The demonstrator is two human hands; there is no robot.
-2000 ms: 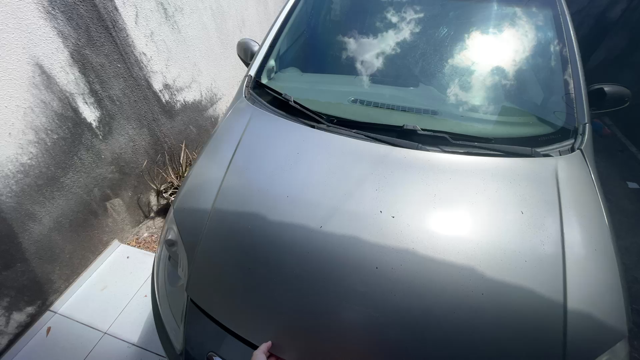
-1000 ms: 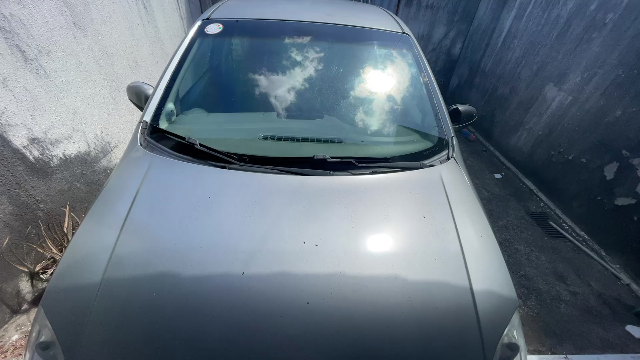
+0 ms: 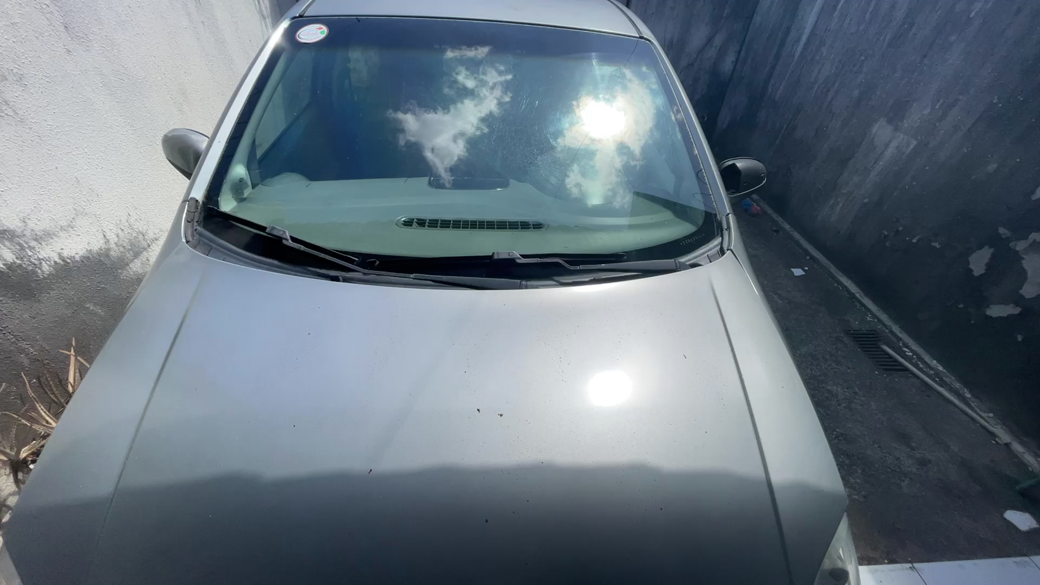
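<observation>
Neither of my hands shows in the head view. A silver-grey car hood (image 3: 439,366) fills the lower middle, lying down flush between the fenders, with small dark specks and a bright sun reflection on it. Behind it rises the windshield (image 3: 341,146), which reflects clouds and bears a round sticker (image 3: 312,33) at its upper left corner. Two wiper arms rest along its base. A side mirror (image 3: 185,151) stands out on the left and another side mirror (image 3: 743,175) on the right. Part of a headlight (image 3: 837,556) appears at the lower right.
A stained white wall (image 3: 97,122) runs close along the car's left side, above a dry spiky plant (image 3: 41,414). To the right, a dark peeling wall (image 3: 886,146) borders a paved strip with a floor drain grate (image 3: 876,349) and a pole (image 3: 942,390). White tiles (image 3: 951,572) edge the lower right.
Two seconds ago fingertips touched the hood's front edge at the bottom; they are out of view now. The view has shifted to take in more of the car's right side.
</observation>
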